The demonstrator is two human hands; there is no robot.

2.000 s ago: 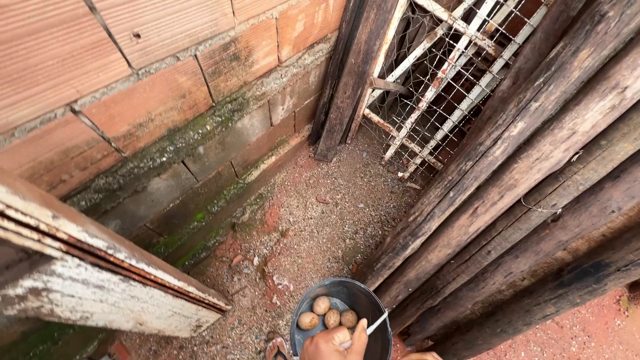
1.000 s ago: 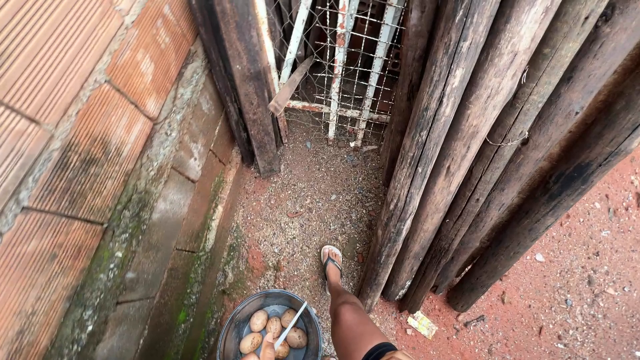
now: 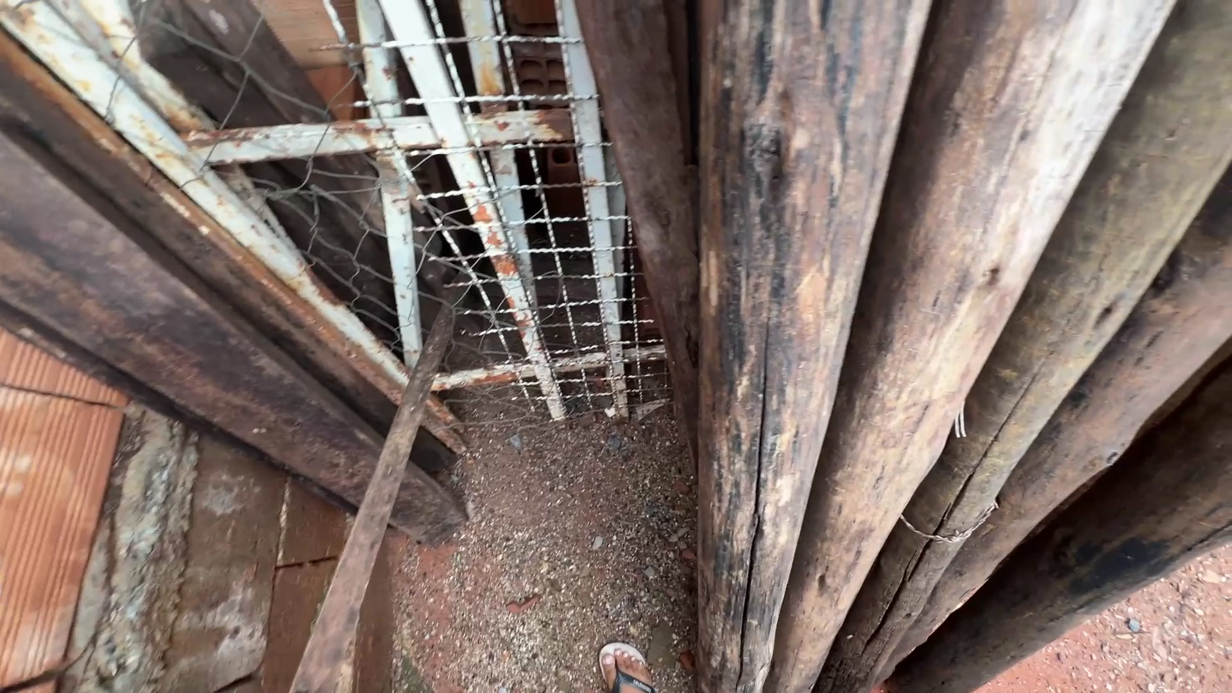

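Neither of my hands shows in the head view now, and the bucket of eggs is out of the frame as well. A foot in a flip-flop [image 3: 628,668] stands on the gravelly ground [image 3: 549,539] at the bottom edge. Ahead, rusty white metal frames with wire mesh [image 3: 500,231] lean upright between dark timbers. A thin wooden slat [image 3: 375,510] slants across from the lower left up to the mesh.
Thick wooden posts [image 3: 789,289] stand close together along the right side, one with a wire loop [image 3: 948,531] around it. At the left are a dark wooden beam [image 3: 221,337] and a hollow-brick wall [image 3: 48,500] with rough mortar.
The view has moved in toward the mesh frames and posts. The bucket of eggs and the hand at it, seen earlier at the bottom, have left the view.
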